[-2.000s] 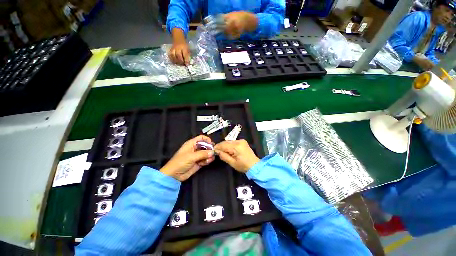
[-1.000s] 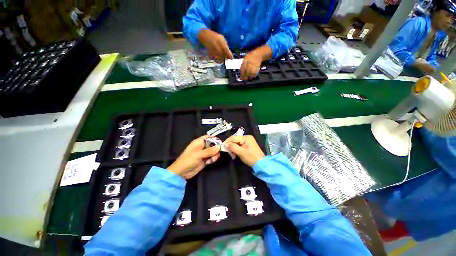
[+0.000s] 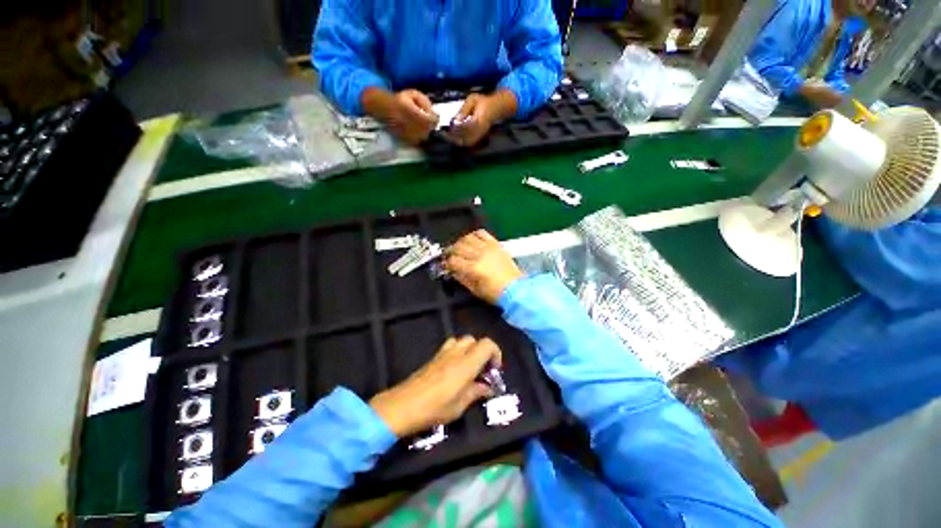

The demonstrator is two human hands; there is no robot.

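My left hand (image 3: 444,387) is low over the black compartment tray (image 3: 292,335), its fingertips closed on a square module (image 3: 495,381) in the lower right pocket. Another square module (image 3: 503,409) lies just below it. My right hand (image 3: 480,266) is at the upper right pocket, fingertips down beside the loose strip parts (image 3: 415,255); whether it holds one is hidden. More modules lie in the left column and lower pockets. A joined piece (image 3: 552,190) lies on the green belt beyond the tray.
Bagged strips (image 3: 660,299) lie right of the tray, a desk fan (image 3: 758,235) beyond. A paper label (image 3: 122,377) is at the left edge. Two more joined pieces lie on the belt. A person opposite works over another tray (image 3: 537,134); another sits far right. Stacked trays (image 3: 62,186) stand left.
My hands have parted from the piece they held together. The left moved down to the modules, the right up to the strips. An additional joined piece is on the belt. The view has shifted.
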